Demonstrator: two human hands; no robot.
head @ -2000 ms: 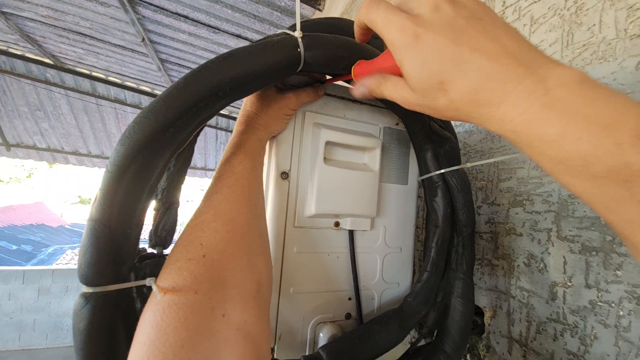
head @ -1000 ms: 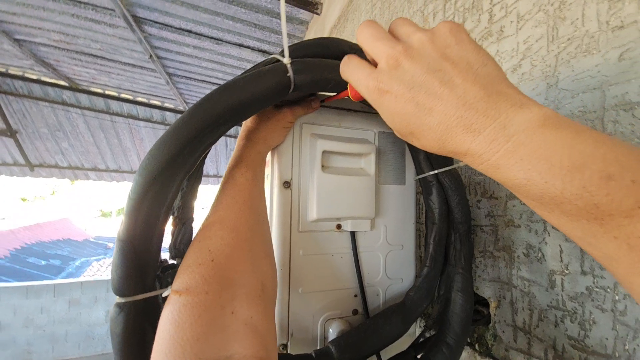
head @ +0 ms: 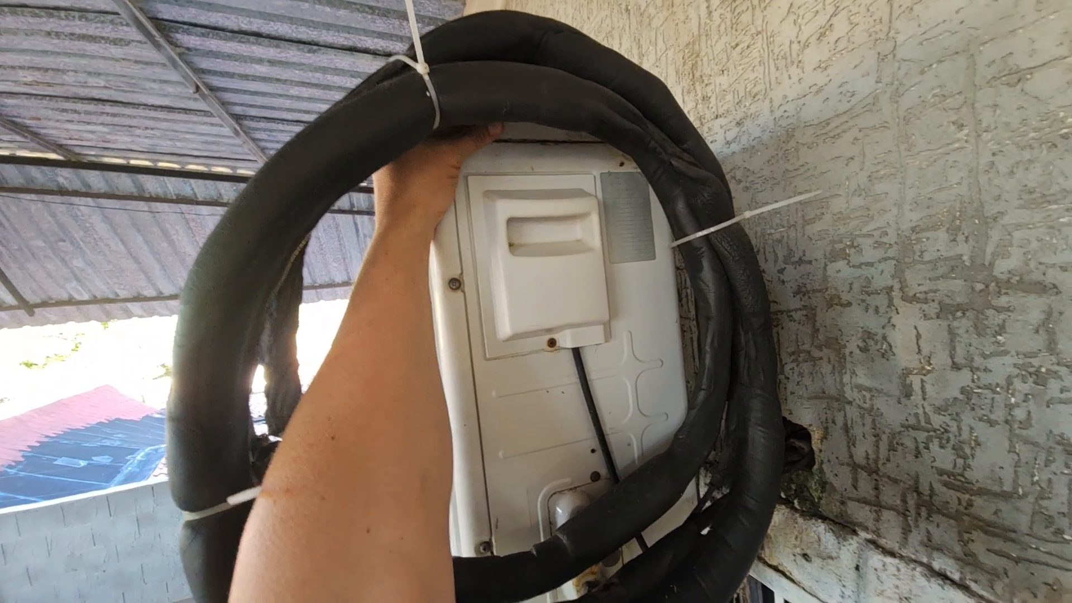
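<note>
My left hand (head: 431,172) reaches through a large coil of black insulated pipe (head: 222,276) to the top edge of a white metal outdoor unit casing (head: 519,427). Its fingers are mostly hidden behind the coil, so what they hold cannot be told; the thumb tip shows beneath the upper pipe. White cable ties (head: 421,69) bind the coil. Inside the loop, a raised plastic cover (head: 548,264) with a recessed grip sits on the casing, and a black cable (head: 596,419) runs down from it. My right hand is out of view.
A rough textured wall (head: 921,335) stands close on the right, with a cable tie's tail (head: 779,205) jutting toward it. Corrugated roofing (head: 100,109) on a metal frame covers the upper left. A block wall (head: 75,544) is at the lower left.
My right hand, which held a red-handled screwdriver at the casing's top edge in both earlier frames, has left the view with it. My left hand stays at the top edge.
</note>
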